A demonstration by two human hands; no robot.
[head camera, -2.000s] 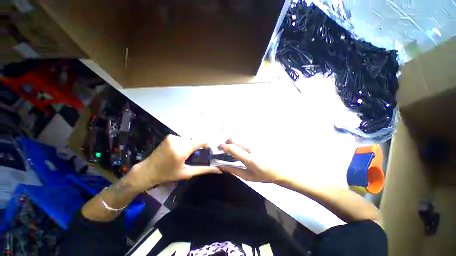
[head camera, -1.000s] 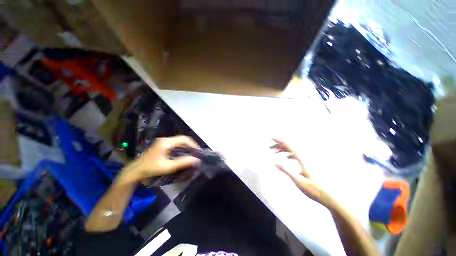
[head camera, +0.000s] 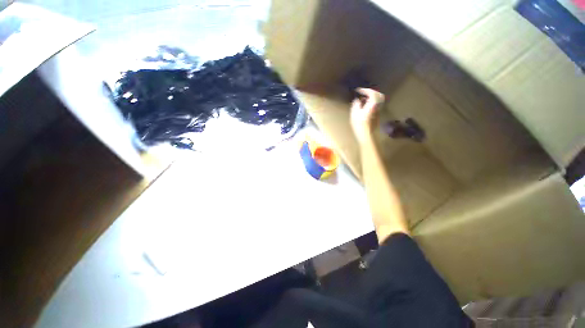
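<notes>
My right hand [head camera: 367,107] reaches into the right carton [head camera: 442,160]. Its fingers are bent at a dark object that blends into the shadow, so I cannot tell whether they grip it. A few dark devices [head camera: 405,129] lie inside the carton just to the right of my hand. My left hand is not in view. The black cable pile [head camera: 205,96] lies on clear plastic at the back of the white table [head camera: 224,211].
The orange-and-blue ring [head camera: 319,160] stands on the table beside the right carton's wall. The left carton [head camera: 70,211] has its dark mouth at the left. A small thin scrap [head camera: 152,264] lies near the table's front left. Brown boxes [head camera: 337,259] show below the table edge.
The view has swung to the right. My right hand has moved from over the table into the right carton. My left hand, with the dark device it held, has left the picture.
</notes>
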